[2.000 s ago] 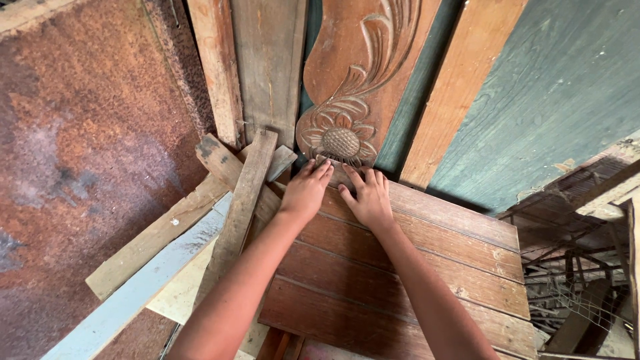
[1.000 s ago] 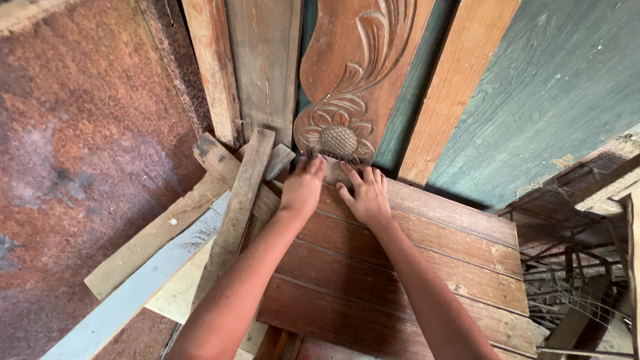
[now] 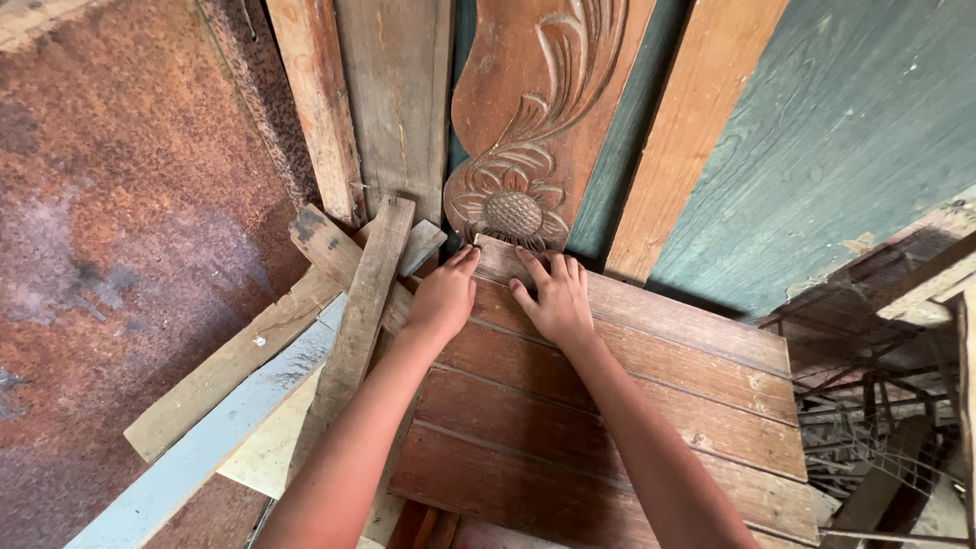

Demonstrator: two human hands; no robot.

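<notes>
A slatted wooden panel [image 3: 686,381] lies in front of me, its far edge close to the foot of a carved wooden board [image 3: 534,114] with a flower and leaf relief. My left hand [image 3: 446,293] rests at the panel's far left corner, fingertips on its edge. My right hand [image 3: 557,293] lies on the top slat, fingers bent and spread, thumb toward the left hand. Whether either hand grips the panel cannot be told, as the undersides of the fingers are hidden.
Loose wooden strips [image 3: 366,320] and a pale blue plank [image 3: 229,435] cross at the left, by a rusty metal sheet [image 3: 114,191]. Upright planks [image 3: 396,99] lean behind, beside a green wooden board [image 3: 823,137]. Tangled wire and metal rods [image 3: 877,427] lie at the right.
</notes>
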